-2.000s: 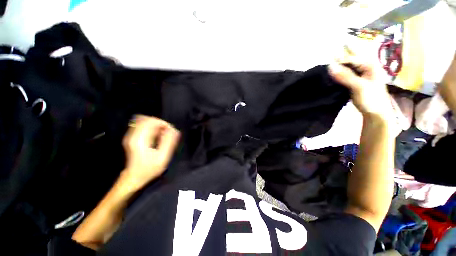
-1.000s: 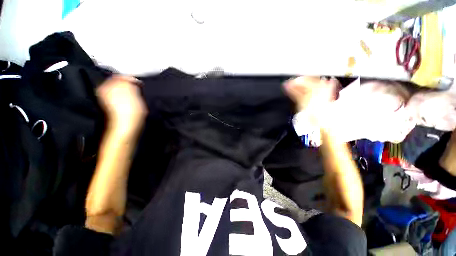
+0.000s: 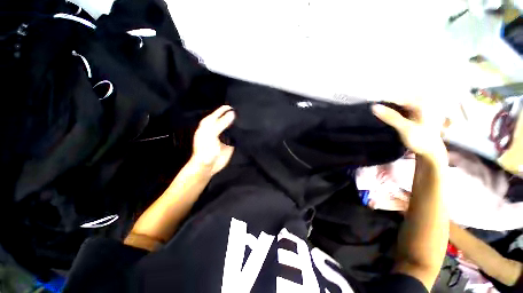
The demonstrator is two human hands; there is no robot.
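A black garment (image 3: pixel 321 131) lies across my lap along the front edge of the white table. My left hand (image 3: pixel 215 137) grips its left part with curled fingers. My right hand (image 3: pixel 413 129) holds its right end, thumb on top, fingers hidden behind the cloth. The cloth between the hands is loosely spread. A small white spot shows near its top edge, and a thin pale thread lies on it.
A pile of black garments with white cords (image 3: pixel 69 114) is at the left. The white table (image 3: pixel 321 46) is in front. Dark red scissors (image 3: pixel 502 130) lie at the right, above pink cloth (image 3: pixel 476 183). Another person's forearm (image 3: pixel 484 254) shows at lower right.
The view has turned, so the table edge now slopes and the pile sits further right. My hands were blurred at the cloth's top edge; my left hand is now lower relative to the edge.
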